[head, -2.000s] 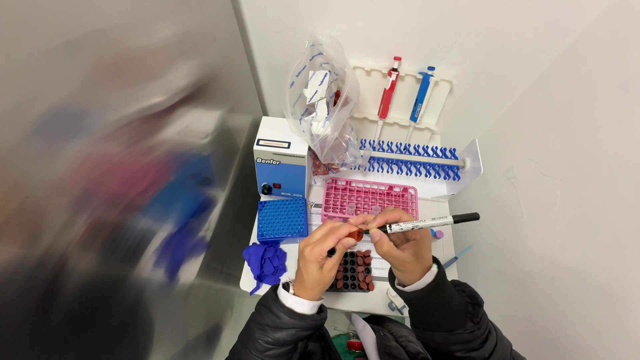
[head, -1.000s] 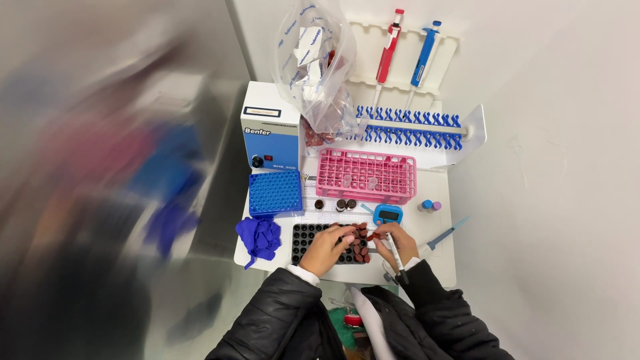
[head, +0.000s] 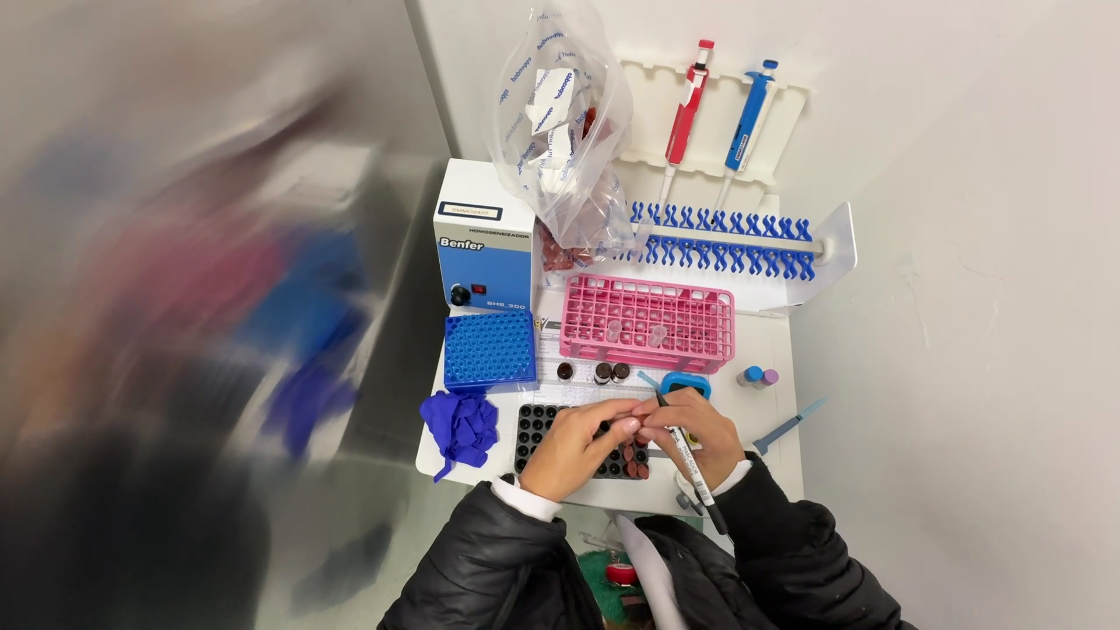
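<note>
My left hand (head: pixel 582 446) is above the black tube rack (head: pixel 535 429), its thumb and fingertips pinching a small reddish-brown tube (head: pixel 641 419), largely hidden by the fingers. Opposite it, my right hand (head: pixel 700 433) touches the same tube with its fingertips. That hand also holds a black-and-white marker pen (head: pixel 688 459), which slants down toward the wrist. Several reddish-brown tubes (head: pixel 636 464) stand in the right part of the black rack; both hands cover some of the rack.
Behind are a pink test tube rack (head: pixel 647 354), a blue tube box (head: pixel 490 350), a Benfer homogenizer (head: pixel 486 262), small dark vials (head: pixel 604 374) and a blue timer (head: pixel 685 382). A crumpled purple glove (head: pixel 460 429) lies left. A plastic bag (head: pixel 560 131) and pipettes (head: pixel 687 118) are farther back.
Two seconds ago the pen pointed right, over the table; now it slants down toward the right sleeve. My hands were apart over the black rack one second ago and now meet at a tube.
</note>
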